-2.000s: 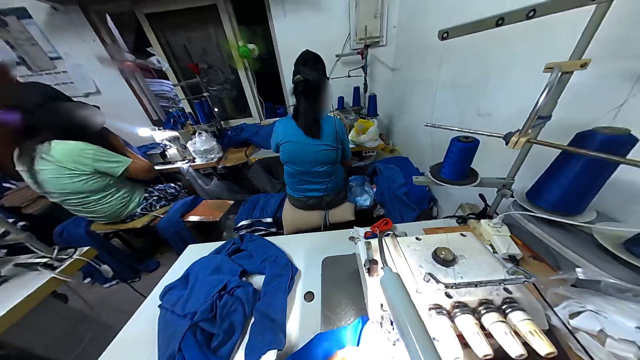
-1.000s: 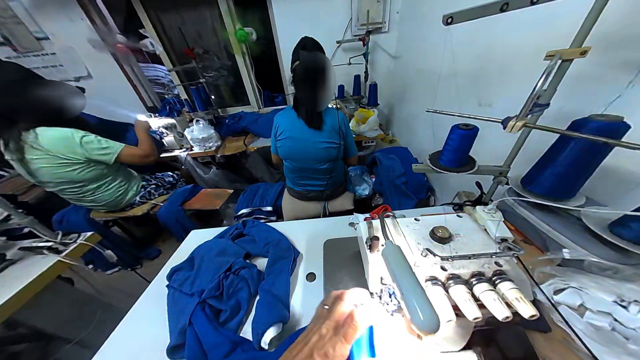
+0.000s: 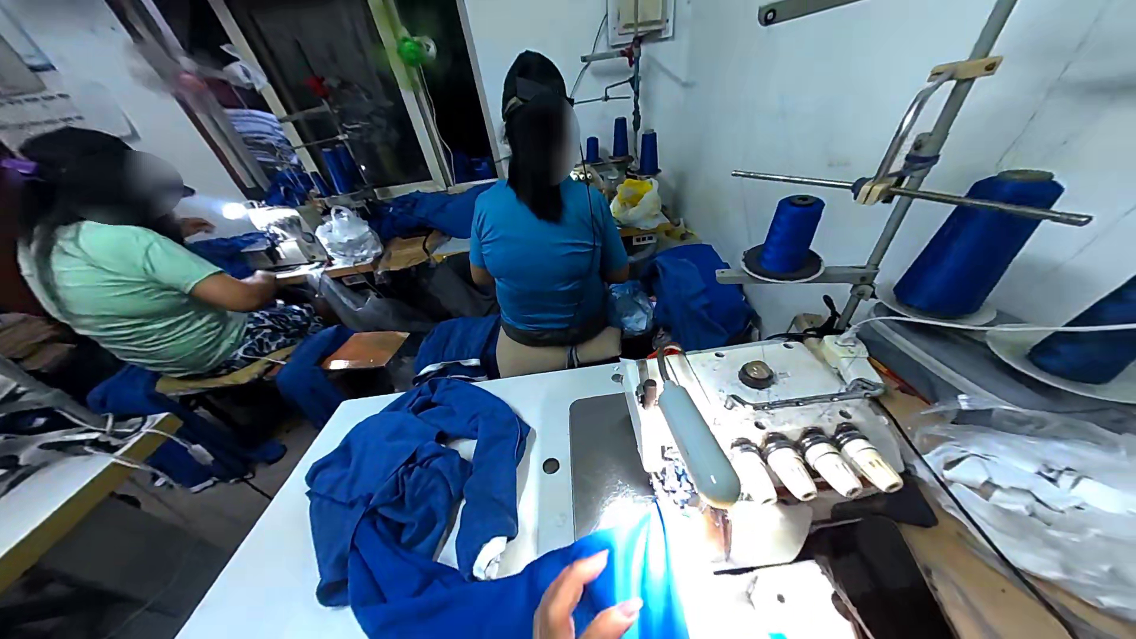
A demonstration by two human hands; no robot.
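Note:
Blue fabric lies bunched on the white machine table, and one part runs right to the needle area of an overlock sewing machine. At the bottom edge my left hand rests against this fabric, thumb and finger apart; whether it pinches the cloth cannot be told. A grey lamp throws strong glare over the cloth beside the machine. My right hand is not to be made out; glare covers the area where the fabric meets the machine.
Blue thread cones stand on a rack at the right, above clear plastic bags. A person in a blue shirt sits just beyond the table. Another person in a green shirt works at the left.
A hand reached to the machine beside the lamp one second ago; now my left hand is at the lower edge by the cloth. The blue fabric now stretches from the pile to the machine.

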